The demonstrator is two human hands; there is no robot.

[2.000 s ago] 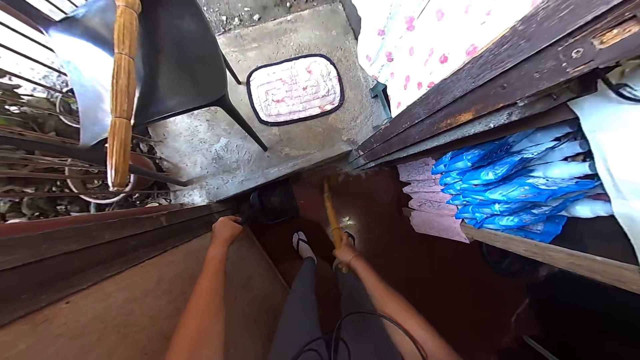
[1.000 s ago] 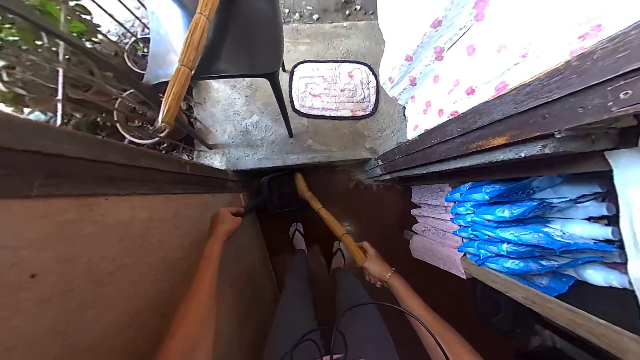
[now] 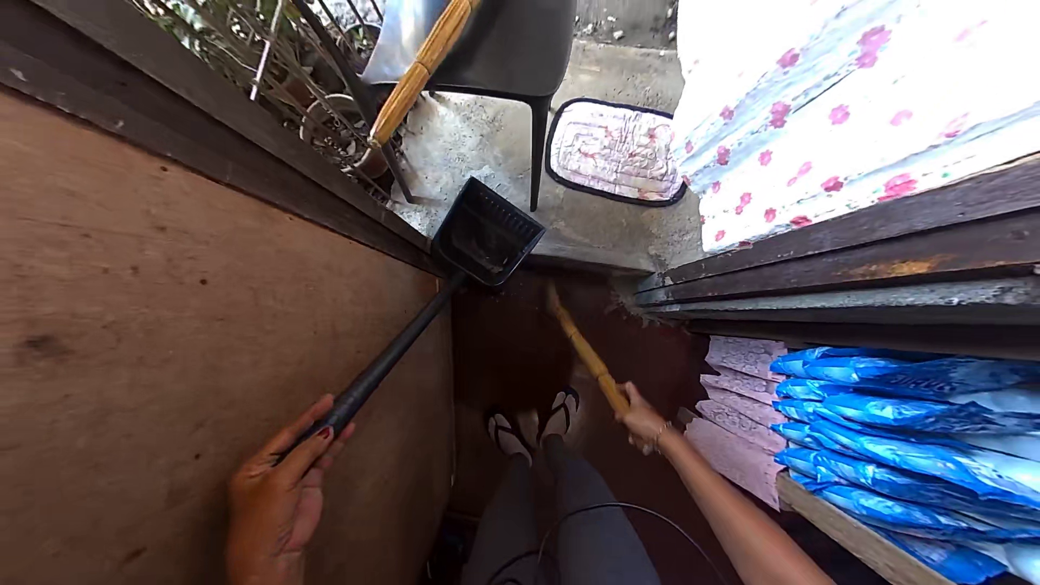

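My left hand [image 3: 284, 479] grips the handle of a black long-handled dustpan [image 3: 487, 231], whose pan is raised at the doorway, tilted, beside the left door frame. My right hand [image 3: 642, 418] is closed on the bamboo-like yellow handle of a broom [image 3: 589, 353], angled down toward the dark red floor near the threshold. The broom's lower end is blurred, and its bristles cannot be made out. What the pan holds is too dark to tell.
Beyond the concrete doorstep [image 3: 605, 240] stand a dark plastic chair [image 3: 512, 49] and a quilted mat [image 3: 617, 150]. A floral curtain [image 3: 780, 114] hangs at the right, above blue plastic packs [image 3: 894, 439] on a wooden shelf. A brown wooden panel [image 3: 203, 325] bounds the left side.
The dustpan has come up from the floor by the threshold and now extends toward the outside step. My left hand now shows lower along the left side. The view has shifted.
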